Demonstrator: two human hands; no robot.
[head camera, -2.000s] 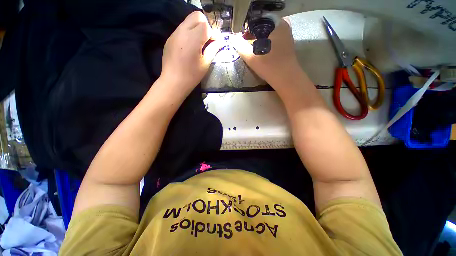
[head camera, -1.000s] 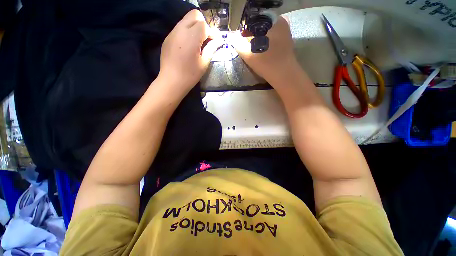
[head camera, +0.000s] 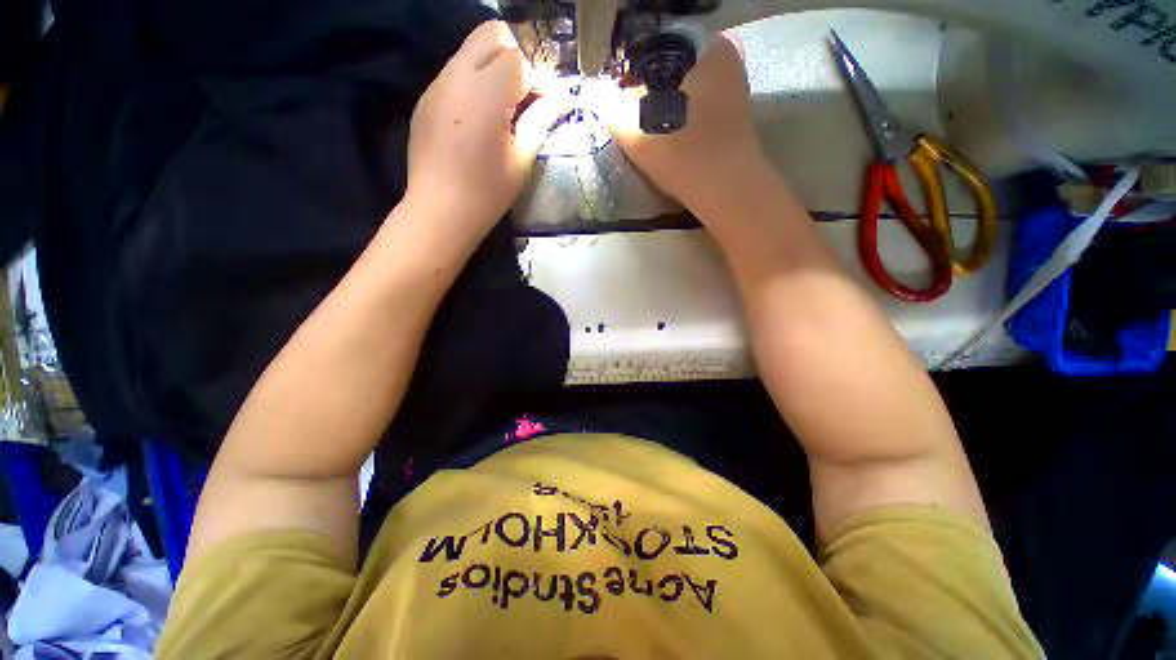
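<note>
The black garment piece (head camera: 245, 194) covers the left of the table and hangs down beside my left forearm. My left hand (head camera: 475, 123) is at the left of the needle area, its fingertips curled in by the bright light. My right hand (head camera: 696, 123) is at the right of the needle, partly behind a black knob. Glare whitens the presser foot area (head camera: 578, 106), so the cloth edge and what the fingertips hold cannot be made out. The sewing machine head (head camera: 1032, 65) is above and to the right.
Scissors (head camera: 890, 161) with red and yellow-orange handles lie right of my right hand. A small blue bin (head camera: 1042, 310) with black contents is at the right table edge, a white tape strip (head camera: 1064, 258) beside it. Pale cloth (head camera: 90, 580) lies low at left.
Both hands have shifted very slightly to the left at the needle. The scissors and the bin look nearly unchanged.
</note>
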